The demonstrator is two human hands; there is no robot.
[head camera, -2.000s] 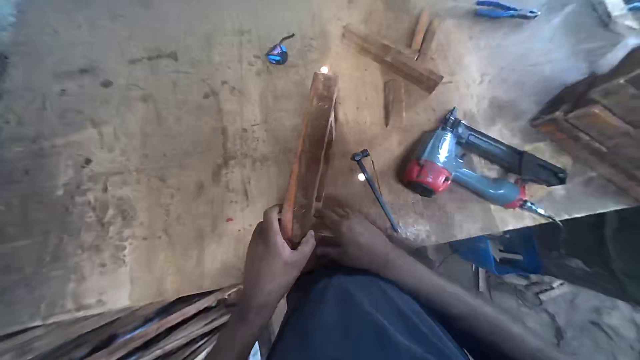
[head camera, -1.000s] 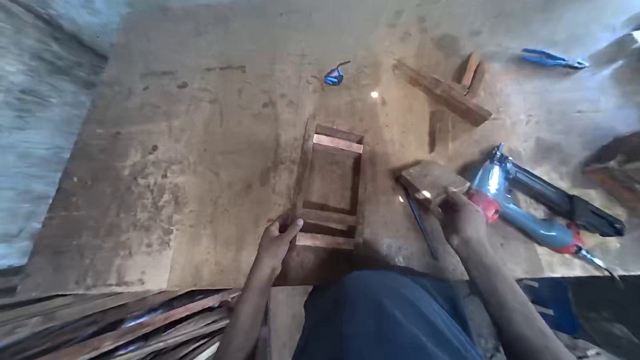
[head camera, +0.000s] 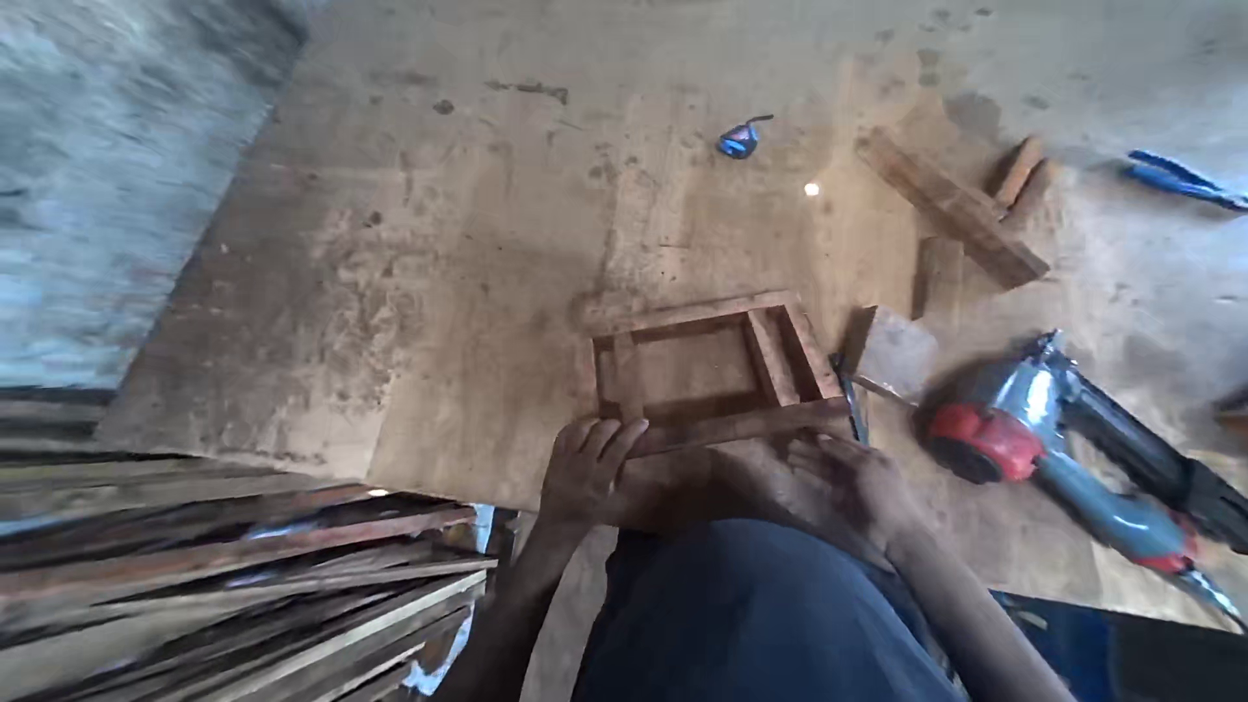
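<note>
A small rectangular wooden frame (head camera: 741, 426) with crosspieces lies flat on the wooden worktable (head camera: 487, 292), close to my body. My left hand (head camera: 590, 463) grips the near rail at its left corner. At the near right corner, my right hand (head camera: 848, 478) touches or rests beside the same rail; its fingertips are partly blurred, so a hold is unclear. Just right of the frame sits a wooden block (head camera: 895, 353), over a dark slim tool (head camera: 851, 398), perhaps a hammer, mostly hidden. Farther right lies a pneumatic nail gun (head camera: 1043, 429) with red end parts.
Wooden offcuts (head camera: 955, 210) lie at the back right, with blue-handled pliers (head camera: 1185, 180) beyond them. A small blue object (head camera: 739, 141) sits near the back middle. Stacked wood strips (head camera: 244, 575) fill the lower left beside the table edge.
The frame stood on edge, then lay lengthwise away from me; now it lies sideways. My right hand has let go of the wooden block and moved to the frame's near right corner.
</note>
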